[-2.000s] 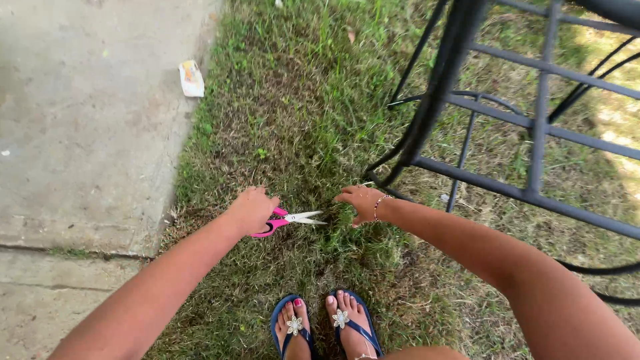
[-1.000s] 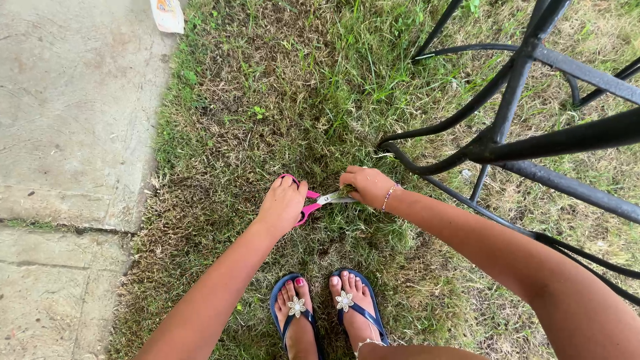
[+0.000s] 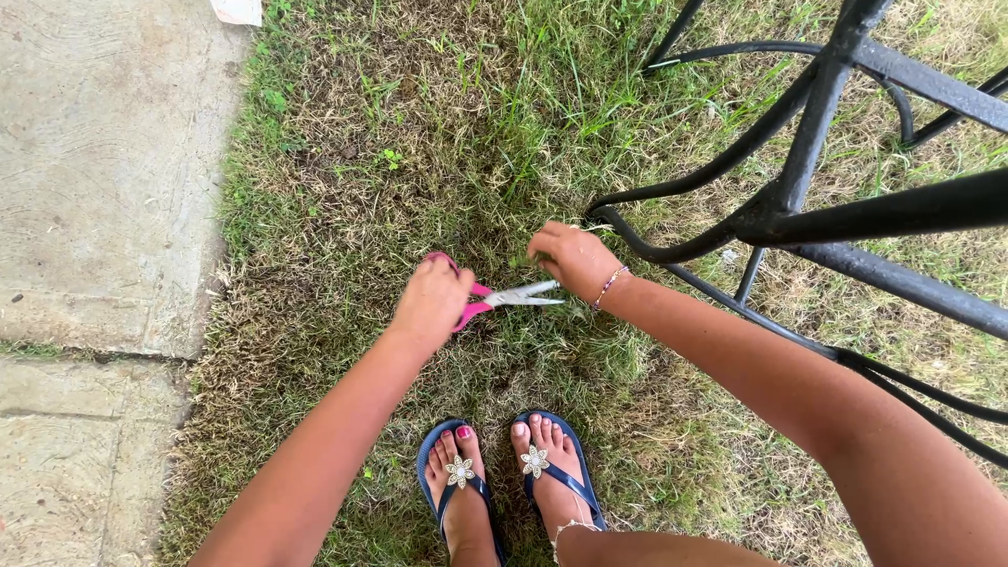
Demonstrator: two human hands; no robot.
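Note:
Pink-handled scissors (image 3: 512, 296) are gripped at the handles by my left hand (image 3: 435, 301), their metal blades parted and pointing right. Just past the blade tips, my right hand (image 3: 576, 258) has its fingers closed on some blades of grass (image 3: 524, 258), partly blurred. A beaded bracelet (image 3: 612, 287) circles that wrist. Both hands are low over the lawn (image 3: 441, 189), which mixes green and dry brown grass.
A black metal furniture frame (image 3: 815, 134) stands on the grass at right, its curved foot close to my right hand. Concrete paving (image 3: 102, 181) runs along the left, with a pale wrapper (image 3: 239, 9) at its edge. My feet in blue flip-flops (image 3: 428, 457) are below.
My right hand, with fingers spread two seconds ago, is now closed on grass. The scissors stay in my left hand, their blades wider apart than one second ago.

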